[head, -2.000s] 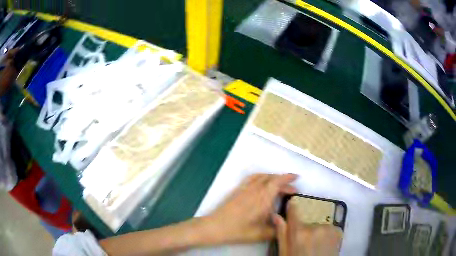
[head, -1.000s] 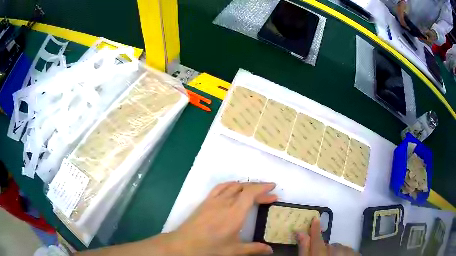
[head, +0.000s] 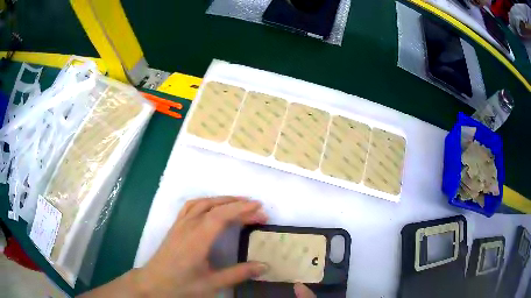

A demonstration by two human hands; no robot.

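Observation:
A black housing [head: 340,273] lies on the white foam sheet at the bottom centre, its small oval hole at the right end. A tan adhesive piece [head: 285,254] with green print lies flat on it. My left hand [head: 195,250] is at the housing's left end, fingers at its upper edge and thumb on the adhesive piece's lower left. Of my right hand [head: 303,290], only a fingertip shows at the bottom edge, by the housing's lower side; the rest is cut off. The adhesive sheet [head: 300,138] with several tan pieces lies above.
A blue scrap bin [head: 453,169] of tan scraps stands at right. Housings with tan adhesive frames [head: 435,247] lie lower right. Bagged adhesive stock [head: 96,157], white waste liner [head: 35,139], orange clip [head: 165,105] and yellow post [head: 108,38] are left. Dark flat panels [head: 445,55] lie beyond.
The view has shifted, so the bench things appear further left. My right hand has drawn back from the adhesive piece towards the bottom edge. My left thumb now rests on the adhesive piece.

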